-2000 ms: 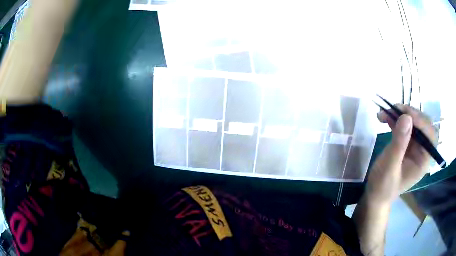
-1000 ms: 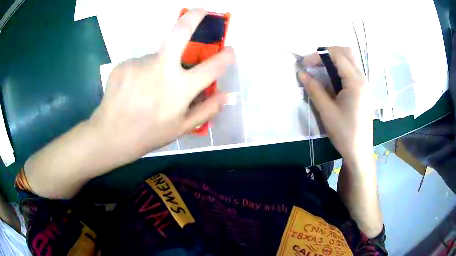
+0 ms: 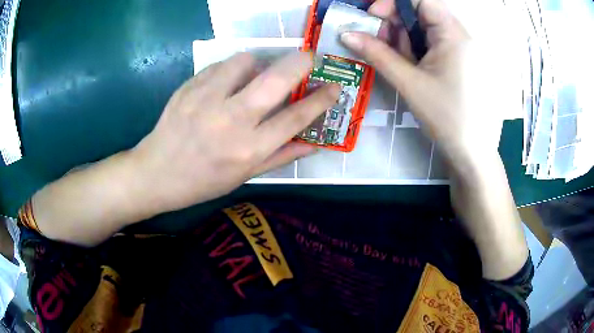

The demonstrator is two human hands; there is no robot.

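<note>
An orange device frame (image 3: 361, 120) stands over the sticker sheet (image 3: 371, 170), its green circuit board (image 3: 342, 70) and silvery components facing up. My left hand (image 3: 228, 120) holds the frame from the left, with fingers reaching over the board. My right hand (image 3: 417, 58) holds a grey adhesive piece (image 3: 342, 29) between thumb and fingers over the upper end of the frame. Black tweezers (image 3: 410, 26) are also tucked in my right hand; their tips are not visible. The piece covers most of the dark panel.
Layered white and grey sheets (image 3: 560, 123) lie at the right. More sheets (image 3: 244, 18) lie behind the sticker sheet. A narrow white strip (image 3: 8, 97) lies at the far left on the dark green tabletop (image 3: 98, 78). Dark clothing shows at the right edge.
The orange frame came in with my left hand and now shows its board, further right than a second ago. My right hand has moved up to the frame with the grey piece.
</note>
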